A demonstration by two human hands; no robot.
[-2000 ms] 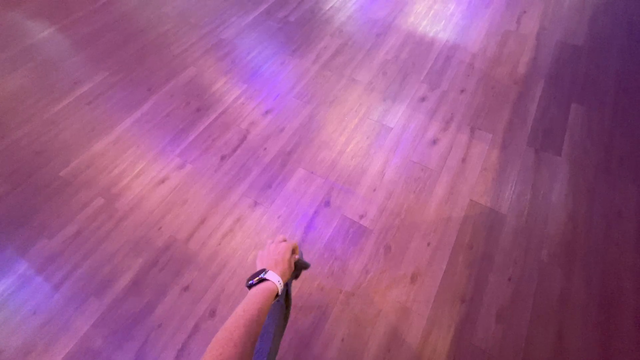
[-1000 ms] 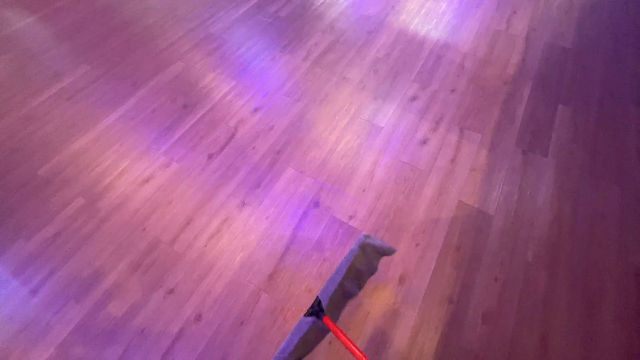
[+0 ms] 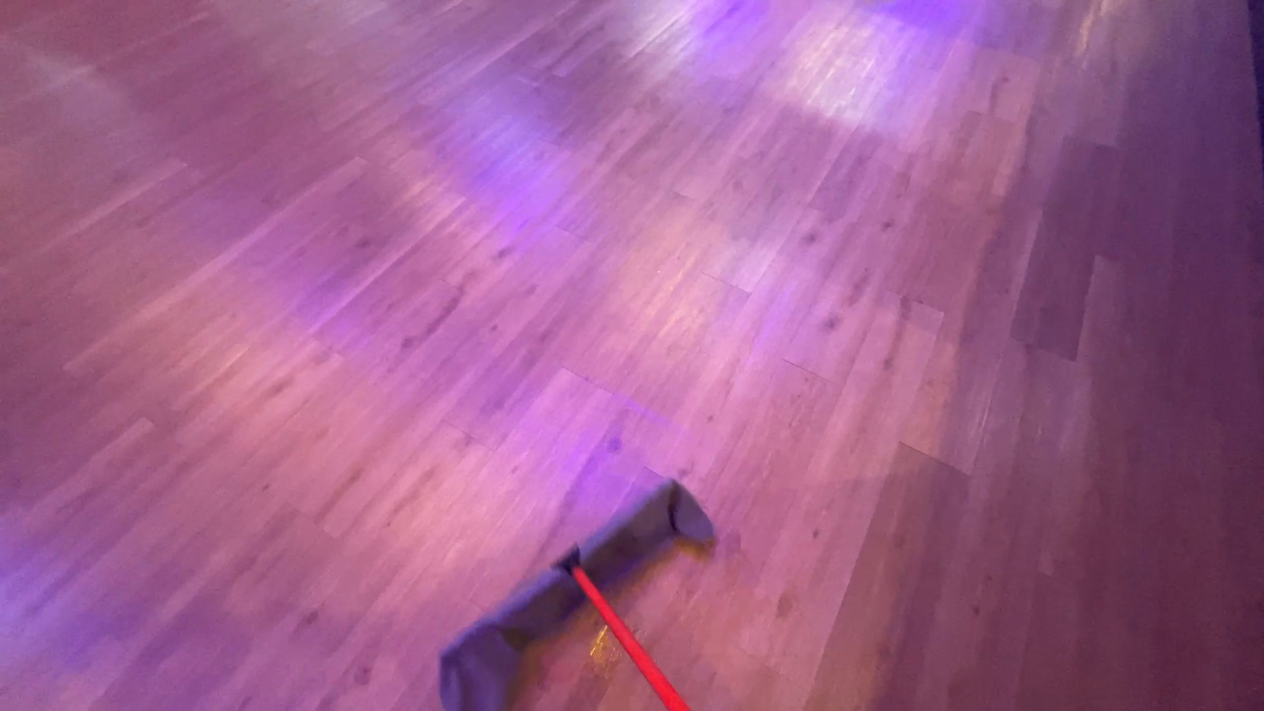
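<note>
A wide floor mop or broom head wrapped in grey cloth (image 3: 553,602) lies slantwise low in the head view, on the wood-plank floor (image 3: 395,395). Its red handle (image 3: 632,637) joins a dark socket at the middle of the head and runs down to the right, out of the bottom edge. A small yellowish shiny patch (image 3: 600,647) shows beside the handle, under the head; what it is I cannot tell. Neither my left hand nor my right hand is in view, so what holds the handle is hidden.
Wood-look planks run diagonally across the floor, with purple, white and orange patches of light on them. The right side of the floor (image 3: 1165,444) lies in shadow. A dark edge (image 3: 1258,79) shows at the upper right.
Two seconds ago a hand wearing a wristwatch was at the grey cloth; that hand is out of view now. Since one second ago the cloth-wrapped head has shifted, and more of its lower left end shows.
</note>
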